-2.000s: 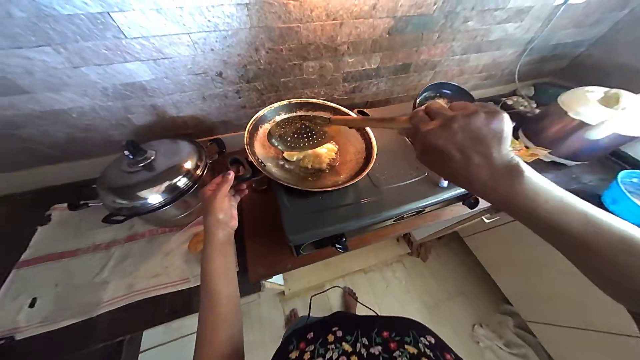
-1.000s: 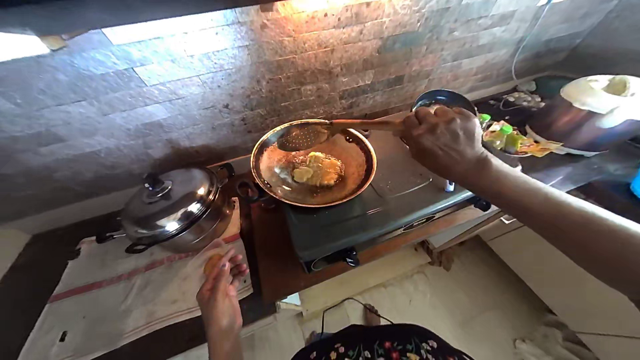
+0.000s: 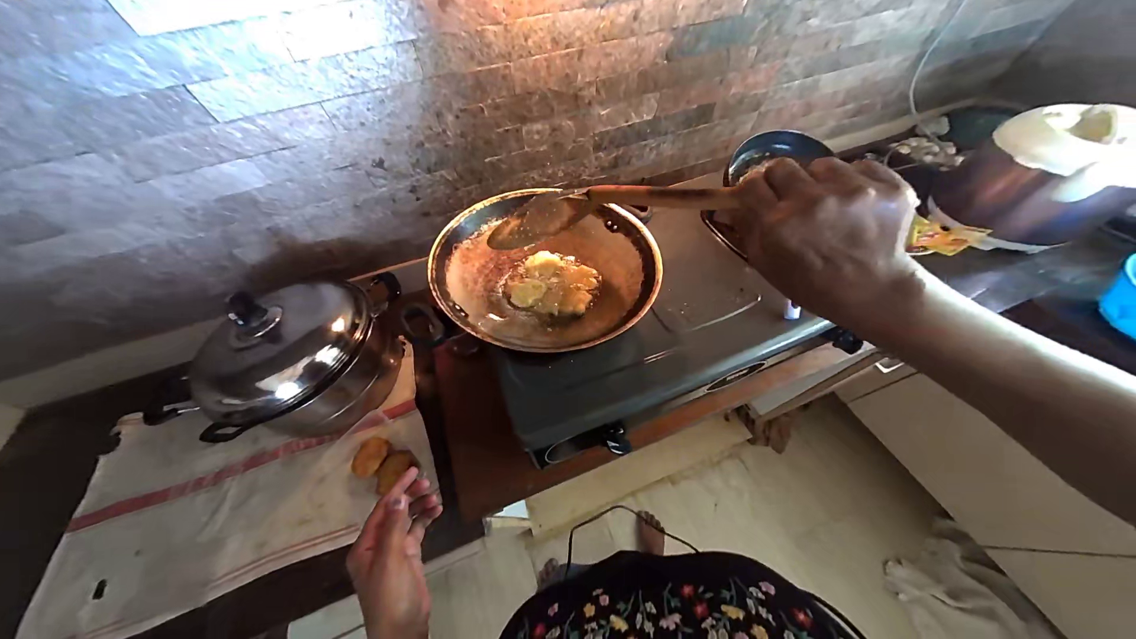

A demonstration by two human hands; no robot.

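My right hand (image 3: 821, 231) grips the wooden handle of a perforated skimmer (image 3: 541, 222), whose head is tilted over the back left part of a wok (image 3: 621, 293). Below it, golden pieces of frying food (image 3: 552, 284) lie in bubbling oil. The wok rests on a gas stove (image 3: 701, 302). My left hand (image 3: 395, 555) is near the counter's front edge with its fingers apart, just below two browned pieces of food (image 3: 382, 461) on a white cloth (image 3: 231, 497) with red stripes. Whether the fingertips touch the nearer piece, I cannot tell.
A lidded steel pot (image 3: 293, 355) stands on the cloth left of the wok. Behind my right hand is a small dark pan (image 3: 772, 146). A large dark pot (image 3: 1029, 195) with a pale cover stands at the right, near a blue container (image 3: 1123, 297). A brick-patterned wall runs behind the stove.
My left hand was at the wok's handle two seconds ago and is now lower, by the browned pieces. The skimmer head, then over the food, has lifted toward the wok's back left rim.
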